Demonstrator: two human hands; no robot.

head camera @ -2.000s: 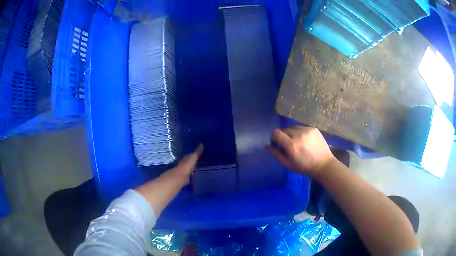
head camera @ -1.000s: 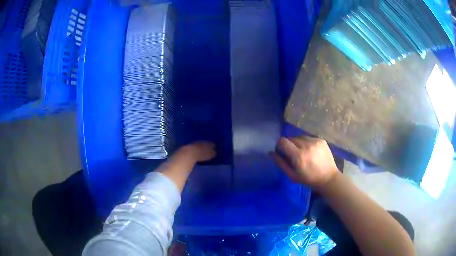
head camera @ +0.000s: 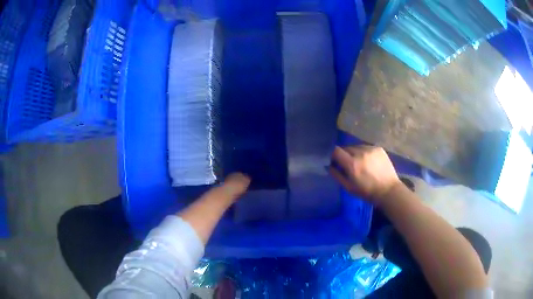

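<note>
A deep blue bin stands in front of my knees. Bare metal plates stand packed on edge in a left row and a right row, with a short grey group at the near end between them. My left hand reaches into the bin at that group's far side; its fingers are partly hidden. My right hand is curled at the near part of the right row, by the bin's right wall; whether it grips a plate is unclear.
A worn brown board at right bears a leaning stack of light-blue film-covered plates and a smaller, glaring stack. A perforated blue crate with plates stands at left. Crinkled blue film lies below the bin.
The view has shifted, so the bin appears farther right than two seconds ago. My left hand has shifted slightly inside the bin. My right hand stays by the right row.
</note>
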